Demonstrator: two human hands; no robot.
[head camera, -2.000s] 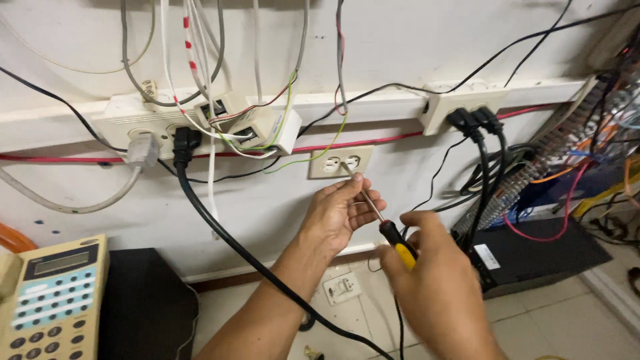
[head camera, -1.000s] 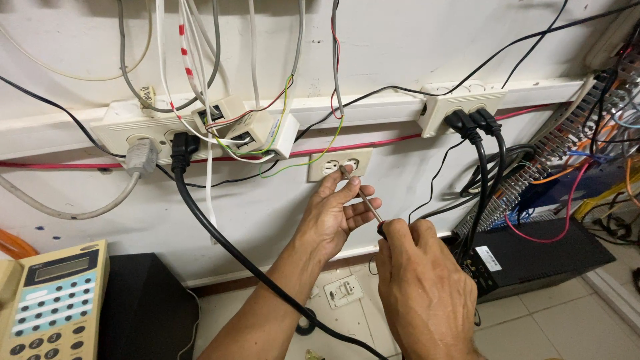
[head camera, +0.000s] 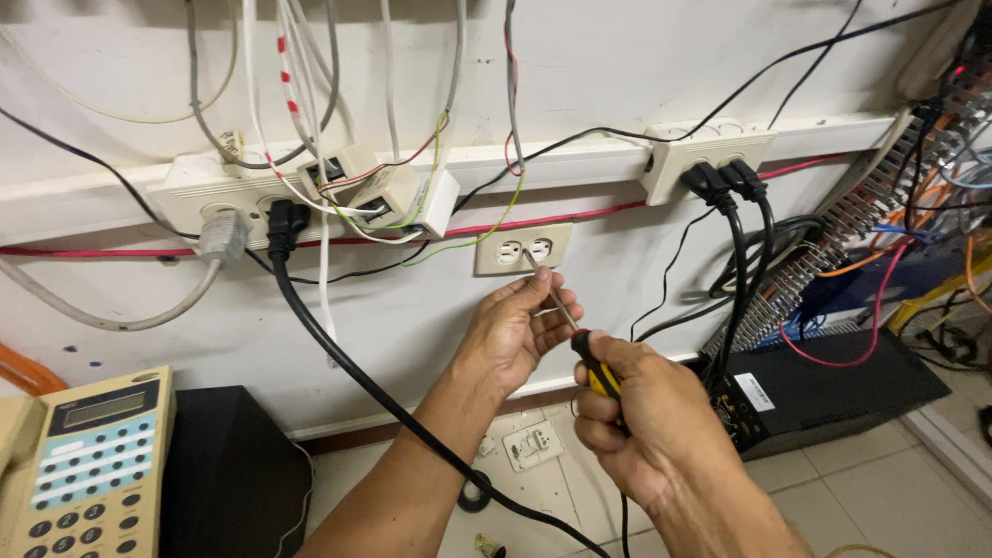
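A screwdriver (head camera: 602, 377) with a black and yellow handle is gripped in my right hand (head camera: 659, 418). Its metal shaft slants up and left, the tip at the middle of a beige duplex wall outlet (head camera: 485, 258), between the two sockets. My left hand (head camera: 511, 329) is just below the outlet, thumb and fingers closed around the shaft near its tip. The outlet's cover lies flat against the white wall.
A black power cable (head camera: 364, 381) crosses over my left forearm. Outlet boxes with plugs (head camera: 670, 174) sit along the wall trunking. A desk phone (head camera: 101, 434) stands at left, a black case (head camera: 845, 387) at right. Black tape (head camera: 473, 493) and a white faceplate (head camera: 533, 445) lie on the tiled floor.
My right hand has changed its grip on the screwdriver; the yellow of the handle, hidden a second ago, shows again. My left hand stays by the shaft below the outlet.
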